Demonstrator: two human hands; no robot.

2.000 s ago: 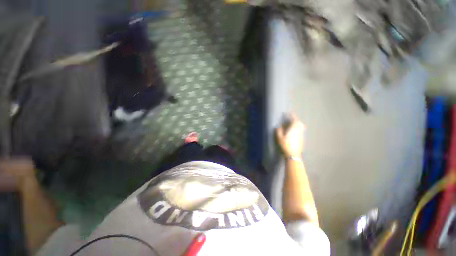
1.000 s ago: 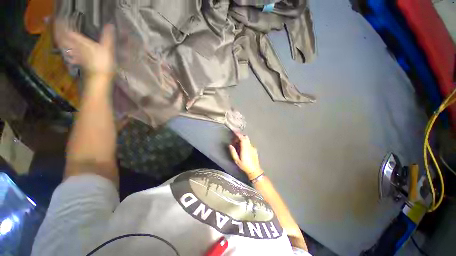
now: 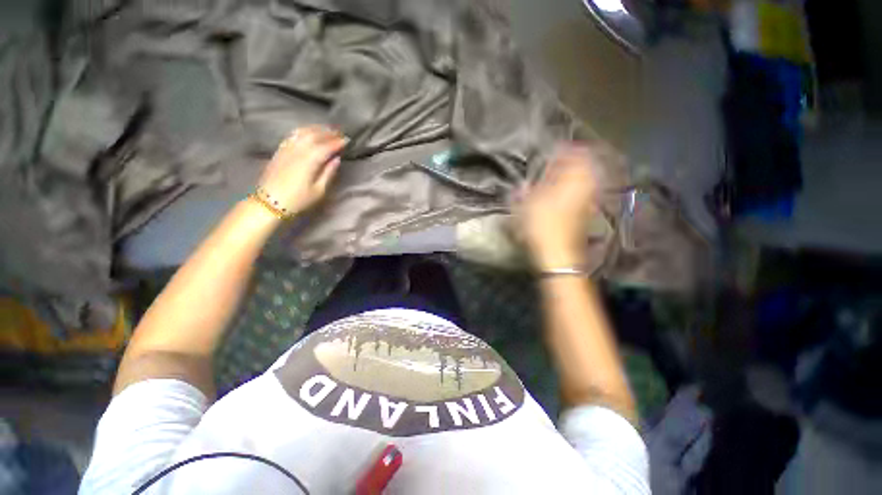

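A wide, wrinkled taupe garment [image 3: 387,77] lies across the ironing table [image 3: 667,106] and over its front edge. A small pale blue tag [image 3: 443,158] sits on the cloth between my hands. My left hand [image 3: 305,169] is on the garment left of centre, fingers bent; whether it pinches the cloth is not clear. My right hand [image 3: 561,198] is blurred, over the garment's right part; its grip cannot be told. A shiny part of the iron [image 3: 614,12] shows at the top edge, cut off by the frame.
Green patterned floor [image 3: 266,314] shows below the table's front edge. Blue and yellow items [image 3: 774,97] stand at the right. Dark cloth heaps [image 3: 754,425] lie at the lower right. An orange-yellow surface [image 3: 58,324] is at the left.
The view has turned, so the garment now spreads in front of me and the iron is at the top. Both hands are now over the garment; the tag shows nearer me.
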